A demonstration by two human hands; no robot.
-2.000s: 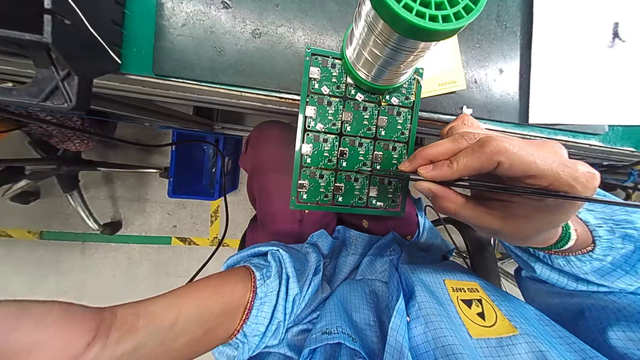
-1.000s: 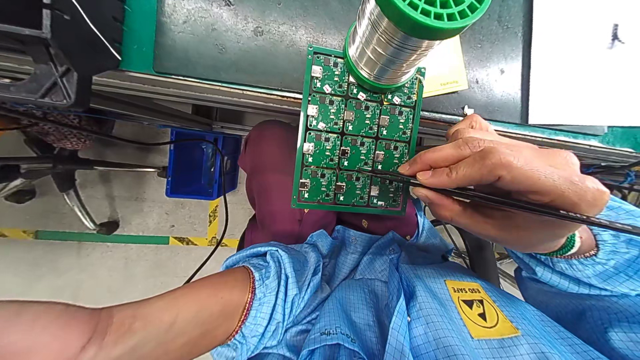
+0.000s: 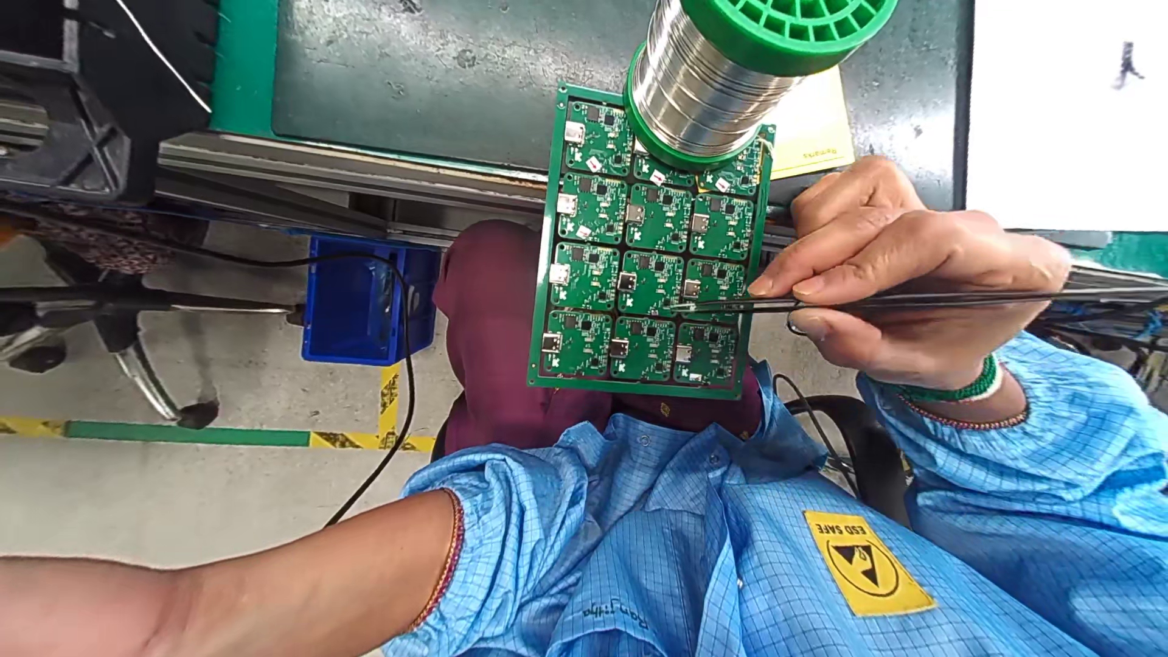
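A green panel of small circuit boards [image 3: 593, 274] sticks out over the bench's front edge, above my lap. On its far end stands a spool of solder wire [image 3: 712, 87] with green flanges, covering part of the boards. My right hand [image 3: 912, 274], at the panel's right side, pinches black tweezers [image 3: 876, 301] between thumb and fingers. The tweezers' tips lie over the panel's middle, around the gap between two rows; whether they touch it or hold a part cannot be told. Of my left arm only the forearm shows, running out at the lower left; my left hand is outside the view.
A dark mat [image 3: 438, 82] covers the bench, with a yellow paper [image 3: 826, 128] behind the panel and a white sheet [image 3: 1068, 109] at right. A black crate [image 3: 137, 109] stands at upper left. Below the bench are a blue bin [image 3: 351, 306], a hanging black cable [image 3: 408, 365] and a chair base [image 3: 137, 347].
The tweezers' tips have moved left across the panel, from the right column toward the middle column, my right hand still gripping them. The panel and spool have stayed in place.
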